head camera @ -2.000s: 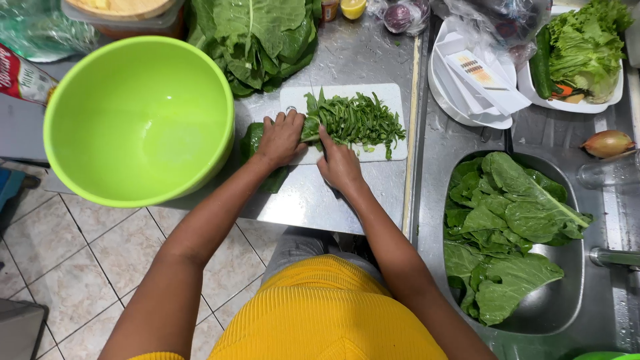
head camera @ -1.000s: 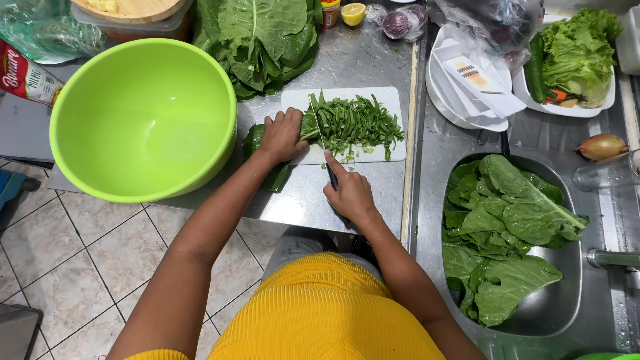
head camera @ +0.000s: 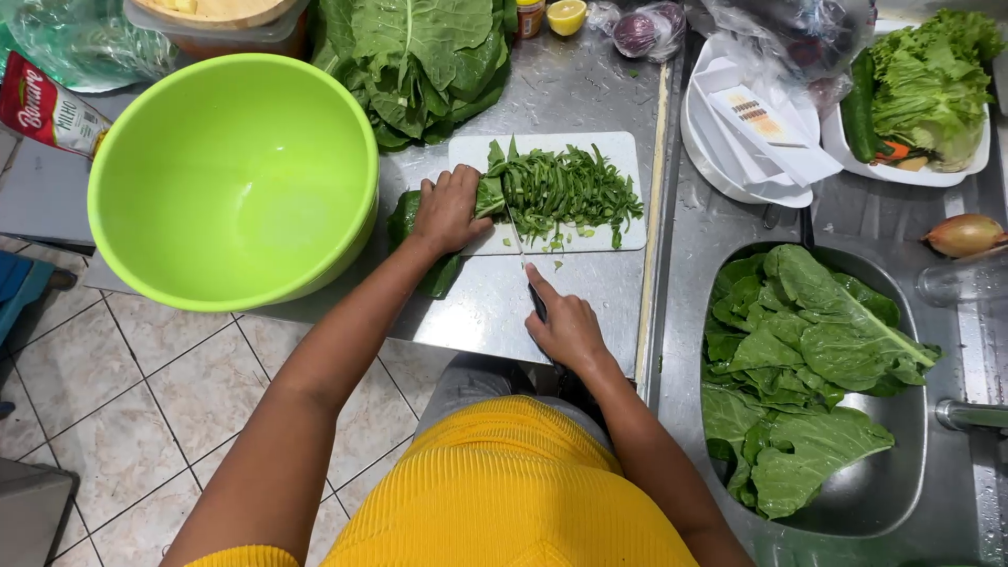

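My left hand [head camera: 452, 211] presses a rolled bundle of leafy greens [head camera: 490, 197] onto the left end of a white cutting board [head camera: 622, 146]; darker leaves of it stick out left of and below the hand. My right hand [head camera: 568, 324] grips the black handle of a kitchen knife [head camera: 515, 232], index finger stretched forward along it. The blade lies across the board at the cut end of the bundle. Right beside it, shredded greens [head camera: 567, 187] form a heap, with small bits scattered along the board's near edge.
A large lime-green plastic bowl [head camera: 236, 181] stands left, before a corn pouch [head camera: 51, 110]. Whole leaves [head camera: 425, 55] lie behind the board, near a lemon half [head camera: 565, 16]. At right are a sink [head camera: 874, 504] holding leaves [head camera: 835, 331], a white grater [head camera: 764, 126], an onion [head camera: 965, 235] and a vegetable tray [head camera: 957, 169].
My right hand, close to the board and my left hand two seconds ago, has drawn back toward my body with the knife. My left hand stays on the bundle.
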